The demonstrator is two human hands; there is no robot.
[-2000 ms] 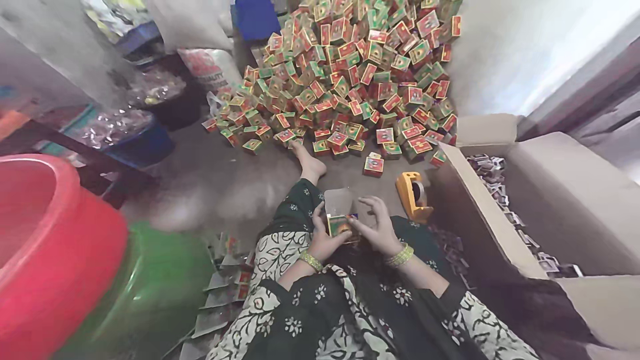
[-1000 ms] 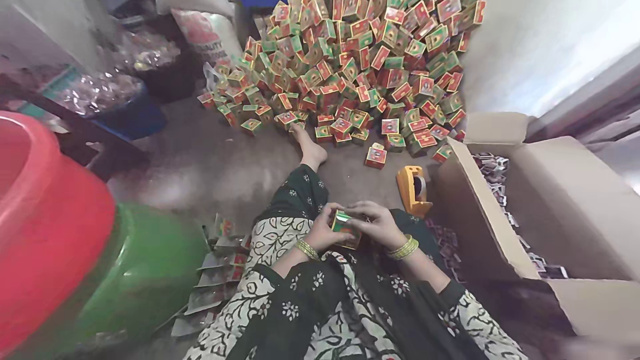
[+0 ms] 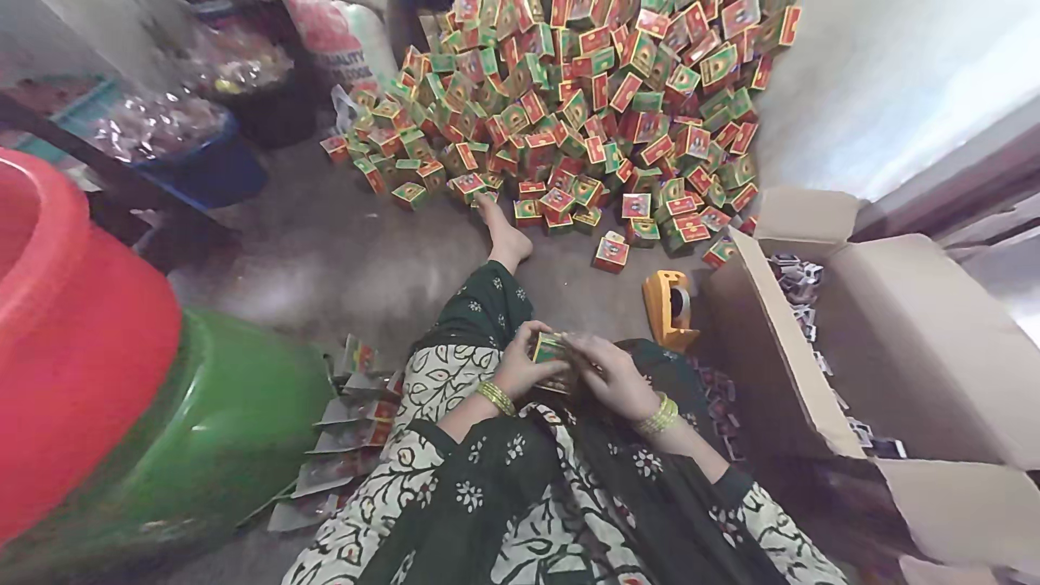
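Observation:
A small green printed carton [image 3: 551, 349] is held upright over my lap between both hands. My left hand [image 3: 526, 362] grips its left side, the thumb across the front. On the right side and top edge lie the fingers of my right hand [image 3: 611, 375], partly hiding the carton. Beyond my bare foot spreads a large heap of red and green cartons [image 3: 569, 138], with one carton [image 3: 611, 252] lying apart at its near edge. A yellow tape dispenser [image 3: 669, 310] stands on the floor to the right of my knee.
At right stands an open cardboard box [image 3: 918, 341] with many small packets inside. A red tub [image 3: 73, 349] and a green tub [image 3: 236, 406] stand at left, beside open flat-folded cartons [image 3: 337, 443]. Farther back are a blue tub [image 3: 215, 166] of clear-wrapped items and a white sack [image 3: 357, 41].
The carton's flaps stood open two seconds ago; its top now looks folded down. Both hands have stayed on it over my lap.

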